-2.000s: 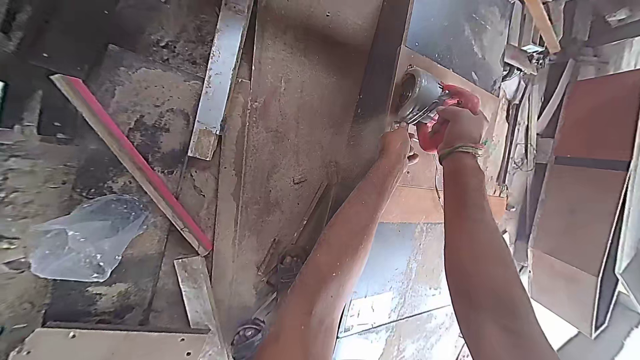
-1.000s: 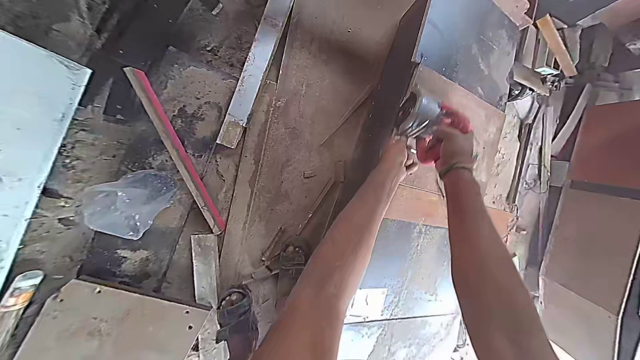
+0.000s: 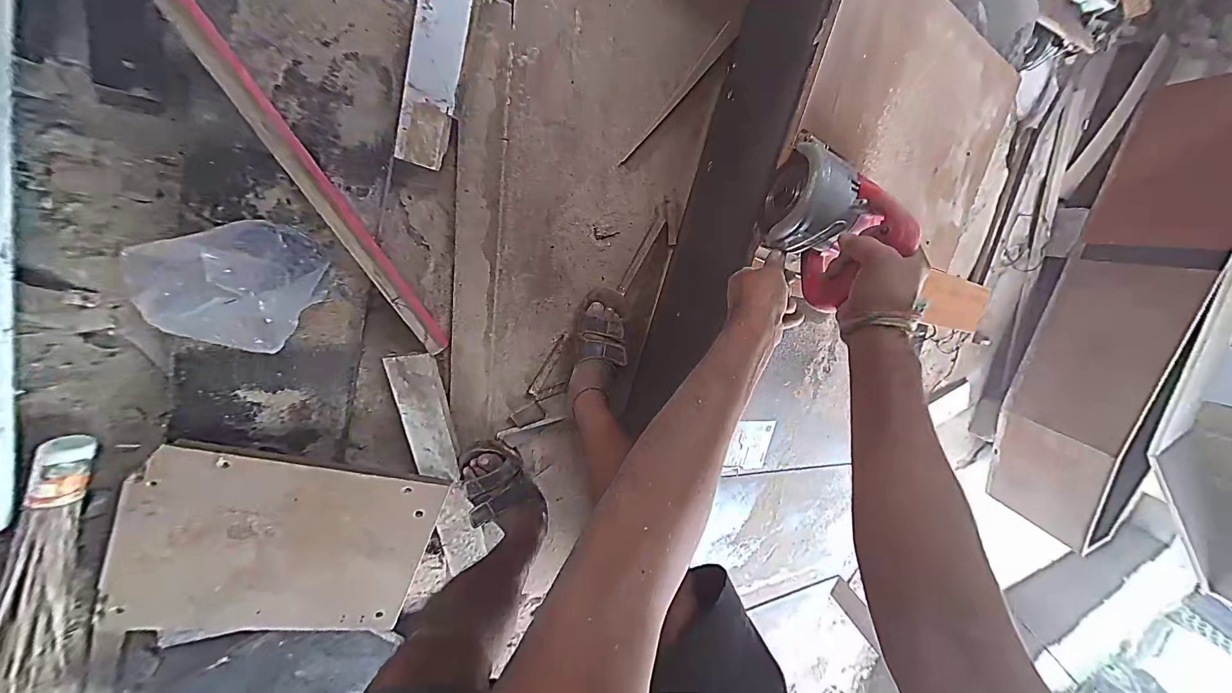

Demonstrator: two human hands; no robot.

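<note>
A circular saw (image 3: 818,197) with a grey metal guard and a red handle sits at the edge of a brown board (image 3: 905,115), beside a long dark panel (image 3: 712,202). My right hand (image 3: 878,274) is closed around the red rear handle. At the front of the saw, my left hand (image 3: 762,294) is near the lower end of the guard with its fingers curled; what it grips there is hidden. An orange-brown wood strip (image 3: 953,300) lies just right of my right hand. The blade's cutting edge cannot be made out.
My sandalled feet (image 3: 599,337) stand on the floor left of the dark panel. Farther left lie a red-edged strip (image 3: 318,183), a clear plastic bag (image 3: 231,284), a board with holes (image 3: 269,544) and a broom (image 3: 48,549). Brown panels (image 3: 1107,356) lean at right.
The view has shifted, bringing my feet and the broom into fuller sight. My right hand stays on the saw's red handle, with my left hand still at its front.
</note>
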